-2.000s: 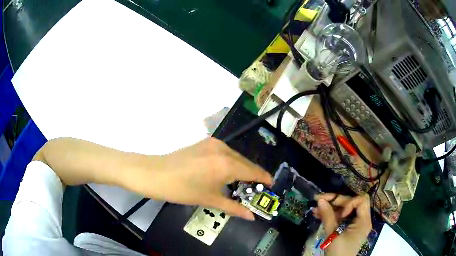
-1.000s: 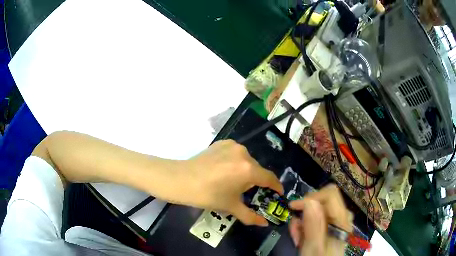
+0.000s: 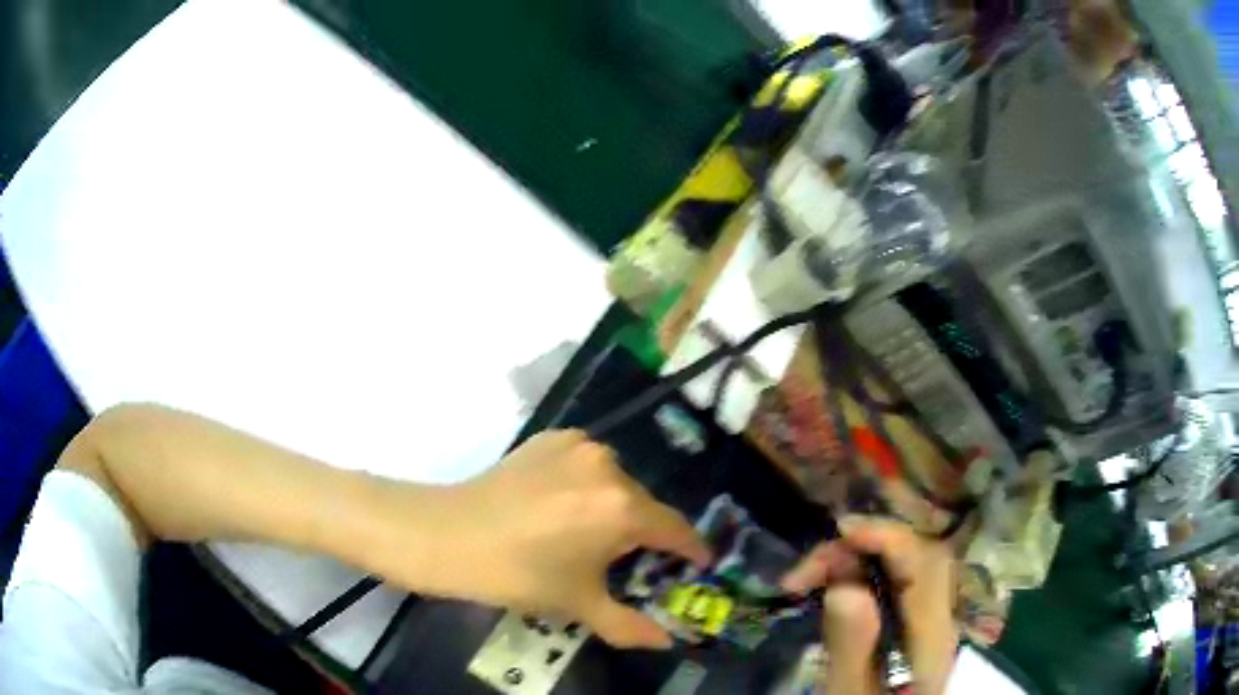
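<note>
My left hand (image 3: 544,536) reaches in from the left and grips a small open adapter board (image 3: 697,608) between thumb and fingers. A bright yellow block shows on the board; the picture is blurred. My right hand (image 3: 883,597), bare, is at the lower right, just right of the board. Its fingers are closed around a thin dark pen-like tool (image 3: 893,611). The tool's tip is too blurred to place. A test fixture (image 3: 745,536) with clear plastic lies behind the board, partly hidden.
A cream socket strip (image 3: 523,654) lies below my left hand. A large white sheet (image 3: 299,245) spreads at left. Black cables (image 3: 734,350), a glass bulb (image 3: 902,217) and a grey instrument (image 3: 1073,285) stand at right. A red piece (image 3: 876,452) lies among the cables.
The view has shifted and blurred. My right hand has moved from over the board's right edge to a little farther right, with the tool turned more upright. My left hand still holds the board.
</note>
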